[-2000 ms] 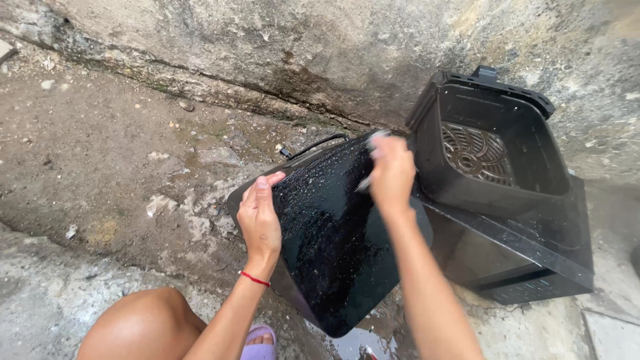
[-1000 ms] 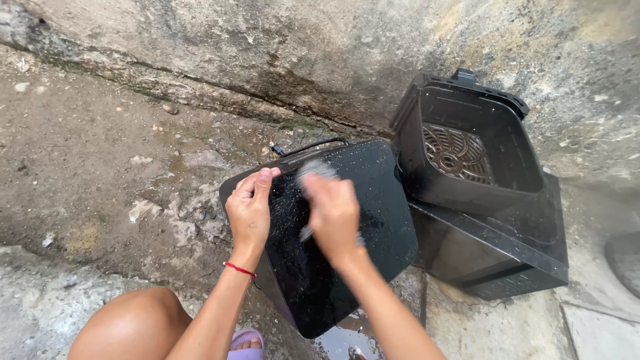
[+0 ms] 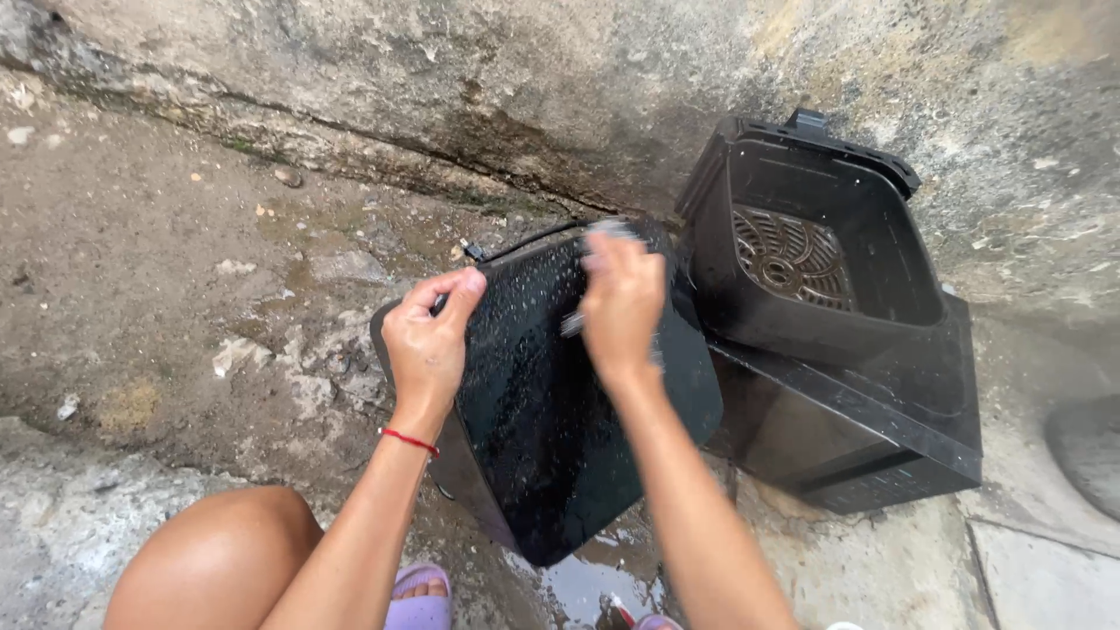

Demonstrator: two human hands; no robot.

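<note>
A black boxy appliance body (image 3: 542, 437), its glossy panel beaded with water, stands tilted in front of me, a black cord (image 3: 534, 234) behind its far edge. My left hand (image 3: 430, 341) grips its upper left edge between thumb and fingers. Over the wet panel, my right hand (image 3: 623, 306) presses a greyish-white scrubber or cloth (image 3: 573, 325), blurred and mostly hidden under the fingers. To the right, a black air fryer basket (image 3: 814, 337) with a slotted round-patterned plate (image 3: 787, 258) inside rests on another black box-shaped part (image 3: 857, 420).
A rough, stained concrete wall (image 3: 595, 96) rises behind the parts. Wet dirt ground (image 3: 201, 262) lies at left, with small stones. A puddle (image 3: 595, 586) is below the panel. My knee (image 3: 214, 560) and a purple slipper (image 3: 420, 599) are at the bottom. A dark round object (image 3: 1089, 455) stands at far right.
My right hand has moved over the panel, from its left part one second ago toward the right, still with the scrubber or cloth. My left hand keeps its hold on the edge.
</note>
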